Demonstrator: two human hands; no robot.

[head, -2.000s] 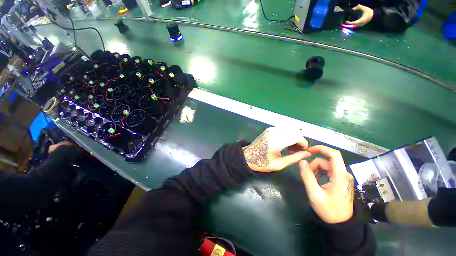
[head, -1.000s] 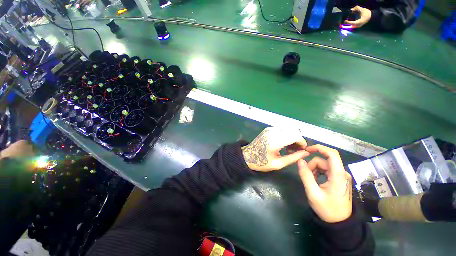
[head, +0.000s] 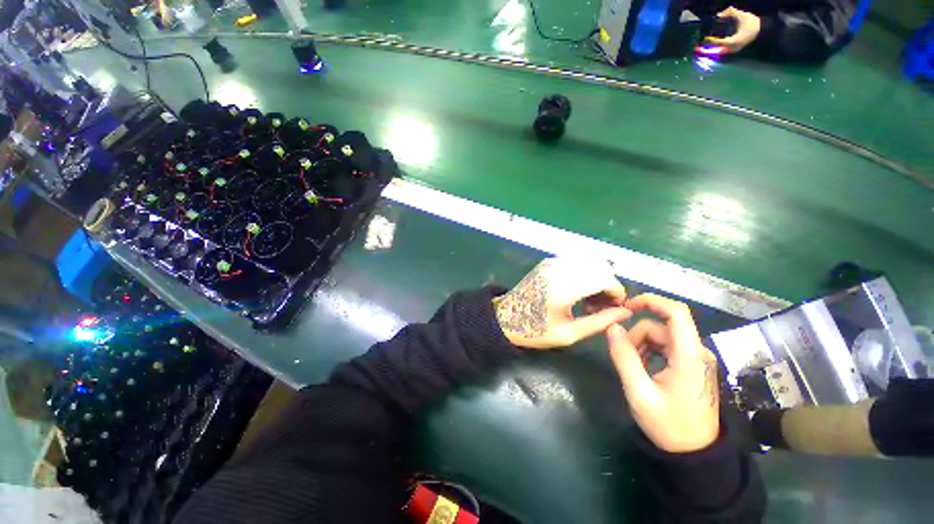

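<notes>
My left hand [head: 561, 305] and my right hand [head: 671, 374] meet at the fingertips above the green bench [head: 451, 276]. Whether a small thing is between the fingertips cannot be seen. The thumbs and forefingers are curled. The electric screwdriver [head: 835, 428], with a tan wrapped part and black barrel, lies across the view right of my right hand. Behind it stands the silver screw feeder [head: 819, 348] with a clear cover. At the left, a black blister tray [head: 338, 230] holds round black parts with red wires and small yellow-green connectors.
Round black units [head: 551, 118] stand on the green conveyor belt [head: 461, 133], beyond the white edge strip [head: 492, 220]. A person's hand [head: 735, 31] is at a black-and-blue box [head: 645, 31] on the far side. More black trays [head: 133, 399] are at lower left. A red item [head: 442, 506] is at the near edge.
The black units on the belt have moved left, and another shows behind the feeder. At lower left, the other person's arm has gone and a loaded tray shows. My hands have barely moved.
</notes>
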